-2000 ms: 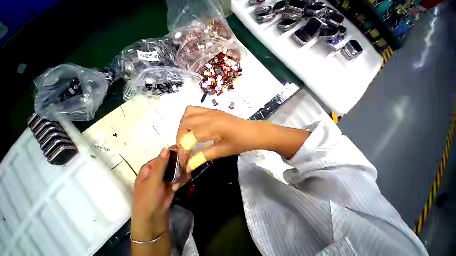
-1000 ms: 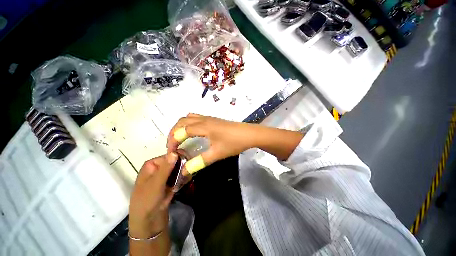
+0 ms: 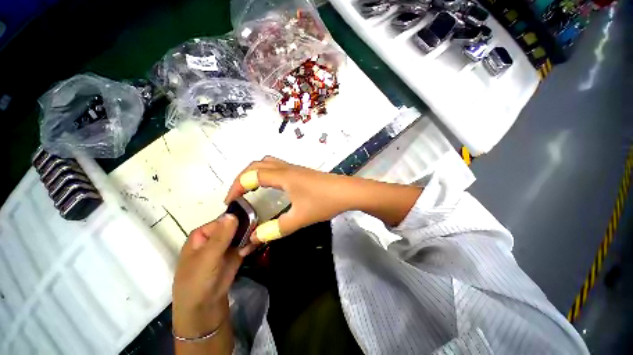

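A watch case (image 3: 243, 220), dark with a silver-grey rim, is held over the near edge of the white-yellow work sheet (image 3: 201, 177). My left hand (image 3: 208, 260) grips it from the left, thumb on its dark face. My right hand (image 3: 281, 197), with pale yellow finger cots on thumb and finger, touches the case's top and lower right edges with its fingertips. The inside of the case cannot be seen. A loose pile of red-orange and white flex parts (image 3: 309, 90) lies on the sheet, with a small dark pointed item (image 3: 283, 125) at its edge.
The left blister tray (image 3: 76, 270) holds a row of cases (image 3: 68, 186). The right white tray (image 3: 458, 104) holds jumbled cases (image 3: 437, 31). Clear bags of dark parts (image 3: 90, 118) and a reddish bag (image 3: 277, 41) lie behind the sheet. An aisle with yellow-black tape is at right.
The case has turned so that more of its dark face and silver rim shows. My right fingers have spread to its edges. The view has shifted slightly.
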